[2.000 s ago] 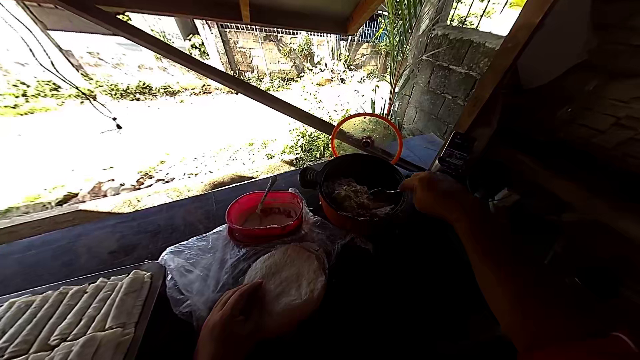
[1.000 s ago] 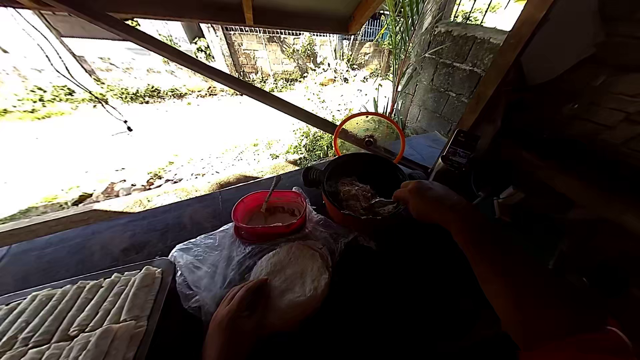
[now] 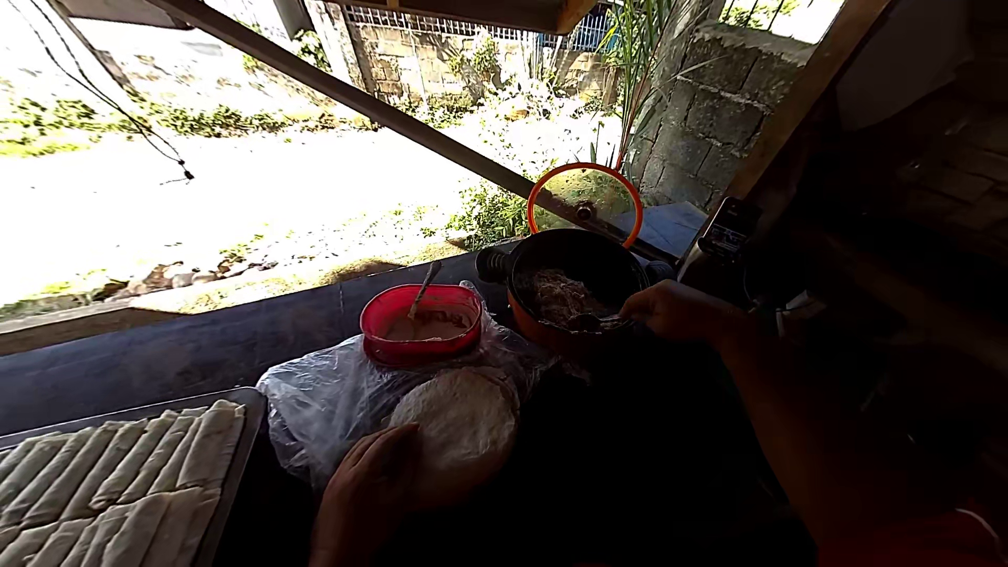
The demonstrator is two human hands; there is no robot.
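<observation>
A round, flat stack of pale wrappers [image 3: 457,417] lies low in the middle, partly in shadow. My left hand [image 3: 374,480] touches its left edge, thumb on top. My right hand [image 3: 669,309] grips a utensil, seemingly a spoon [image 3: 591,321], whose head is in the shredded filling [image 3: 561,295] inside a dark round pot [image 3: 579,252]. Left of the pot, a red plastic container [image 3: 421,346] holds a pale paste with a spoon [image 3: 425,290] leaning in it. Clear plastic bag [image 3: 323,394] spreads under and beside the wrappers.
A metal tray [image 3: 250,425] of rolled wrappers [image 3: 142,472] is at the lower left. Behind the pot stands a glass lid with an orange rim [image 3: 535,189]. A phone-like device [image 3: 731,224] is right of the pot. A diagonal bar [image 3: 378,114] crosses above the dark counter [image 3: 197,346].
My right hand has stayed at the pot's right rim while the utensil in it has shifted in the filling. My left hand remains by the wrappers.
</observation>
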